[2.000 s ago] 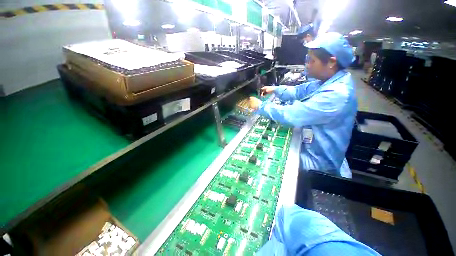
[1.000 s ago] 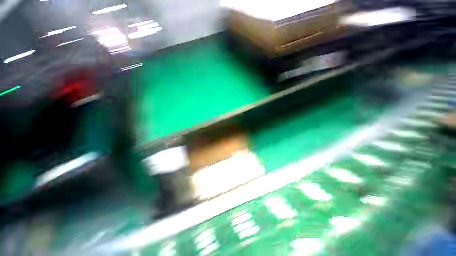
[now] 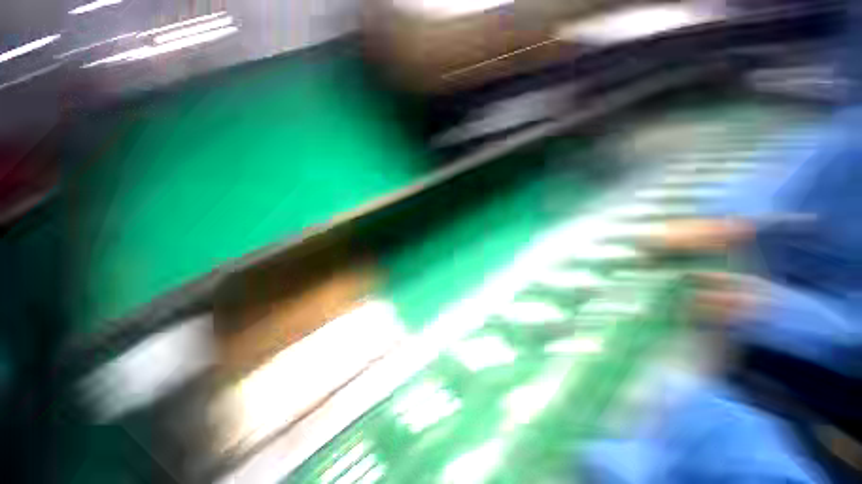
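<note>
The view is strongly blurred. Green circuit boards (image 3: 567, 378) with rows of blurred white parts run from the bottom centre up to the right along a pale rail. An open brown connector carton (image 3: 293, 302) with a pale, bright mass of pieces stands left of the rail. Neither of my hands can be made out. A blue sleeve (image 3: 699, 435) at the bottom right seems to be mine, but I cannot tell which arm it is.
A neighbouring person's blue sleeves (image 3: 794, 312) and two blurred hands are over the boards at the right. A brown carton (image 3: 444, 47) stands on the green-matted upper shelf (image 3: 246, 180). A white paper label (image 3: 156, 364) is beside the connector carton.
The view has swung left from the first frame, then partly back right. The carton and shelf now lie further left than one second ago, and the neighbour's hands have come into view.
</note>
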